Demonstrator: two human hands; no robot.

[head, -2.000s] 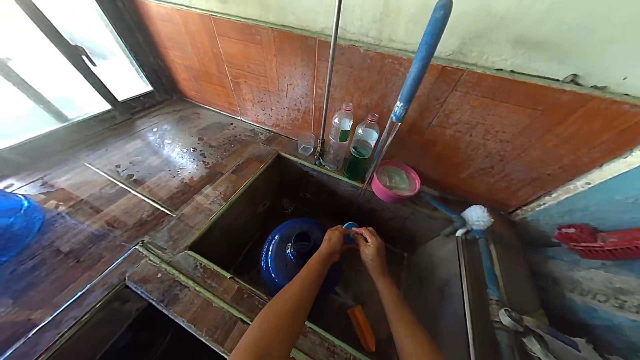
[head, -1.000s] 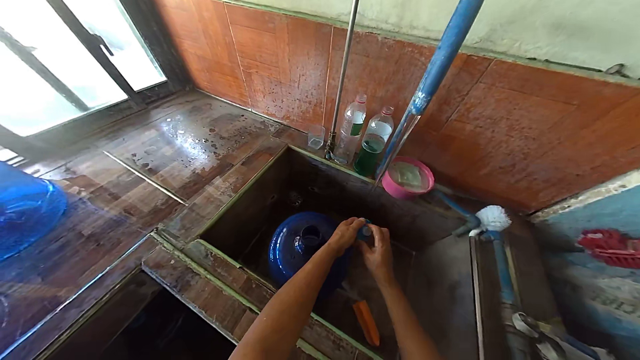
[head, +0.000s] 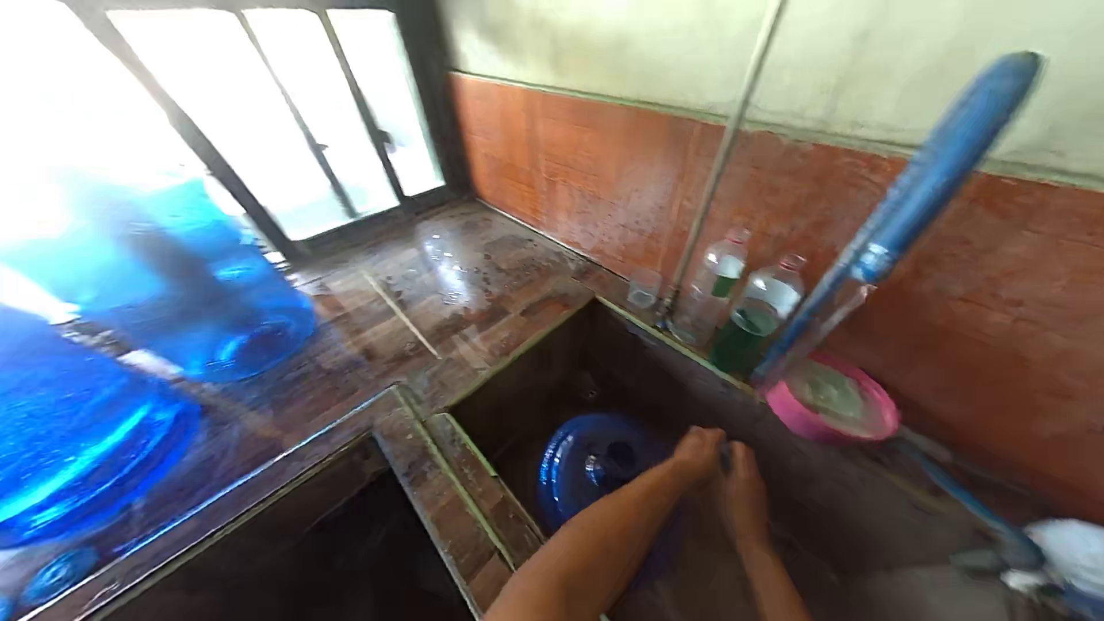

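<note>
My left hand [head: 697,454] and my right hand [head: 743,483] are close together inside a dark tiled basin. Between their fingers is a small dark-blue object [head: 725,457], blurred and mostly covered; it may be a cap. Left of the hands, a round blue plastic water jug [head: 573,461] stands in the basin with its open neck upward, partly behind my left forearm. Which fingers of the right hand touch the small object is hard to tell.
Large blue water jugs [head: 78,431] are on the tiled counter at left. Along the basin's back edge stand a clear cup [head: 643,289], two plastic bottles [head: 750,319], a metal pipe [head: 724,155], a blue-wrapped pipe [head: 940,164] and a pink bowl [head: 798,418]. A second basin [head: 336,535] lies lower left.
The view has swung left, bringing more of the window and blue jugs into sight. My hands stay together beside the jug in the basin, around the small object.
</note>
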